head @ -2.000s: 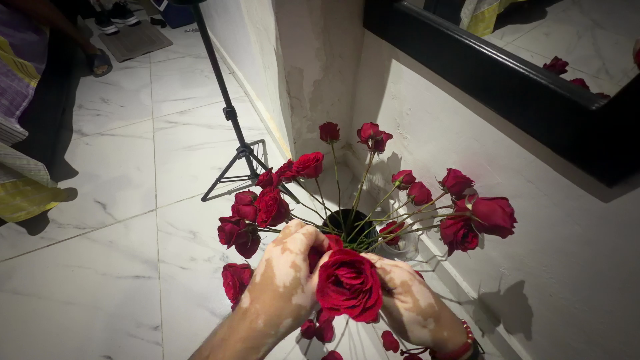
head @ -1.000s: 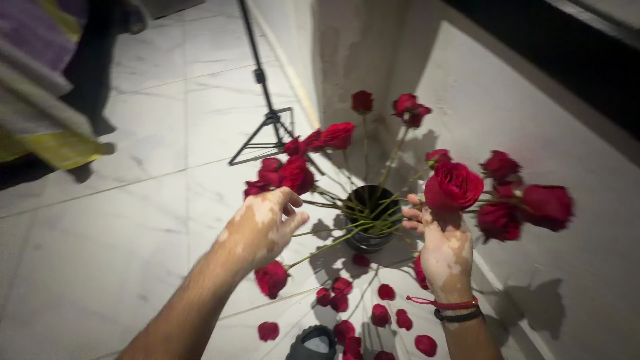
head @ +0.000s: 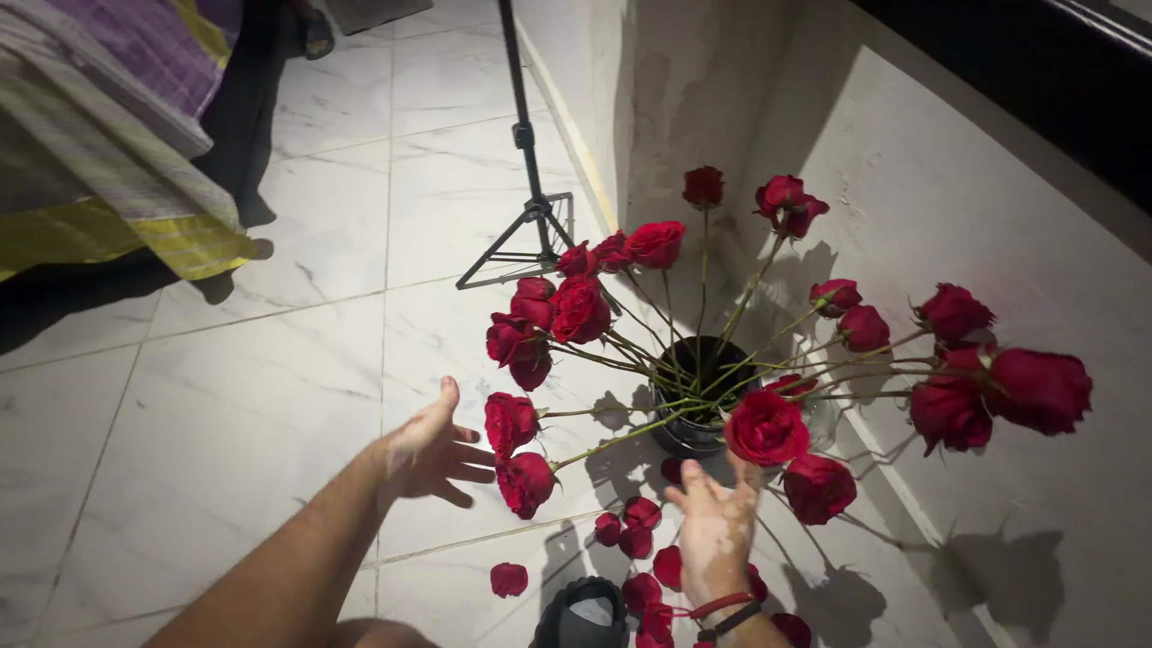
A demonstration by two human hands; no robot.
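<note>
Long-stemmed red roses (head: 580, 309) fan out from a dark glossy vase (head: 688, 432) on the marble-look tile floor. My left hand (head: 441, 454), fingers spread and holding nothing, is beside two rose heads (head: 525, 484) at the left of the bunch. Just below the vase, my right hand (head: 715, 517) has its fingers apart, near or touching the underside of an open rose (head: 767, 428); it does not grip the bloom. Red and dark bands circle the right wrist. Loose red petals (head: 641, 594) lie on the floor around a dark shoe (head: 585, 616).
A black tripod stand (head: 538, 209) rises behind the vase, near the wall corner. The stained white wall (head: 1017, 225) runs along the right, under a black frame (head: 1035, 72). Purple, grey and yellow cloth (head: 135, 180) hangs at the upper left.
My hands, together at an open rose two seconds ago, have parted. Since one second ago, the left has moved out from the blooms and the open rose sits lower, in front of the vase.
</note>
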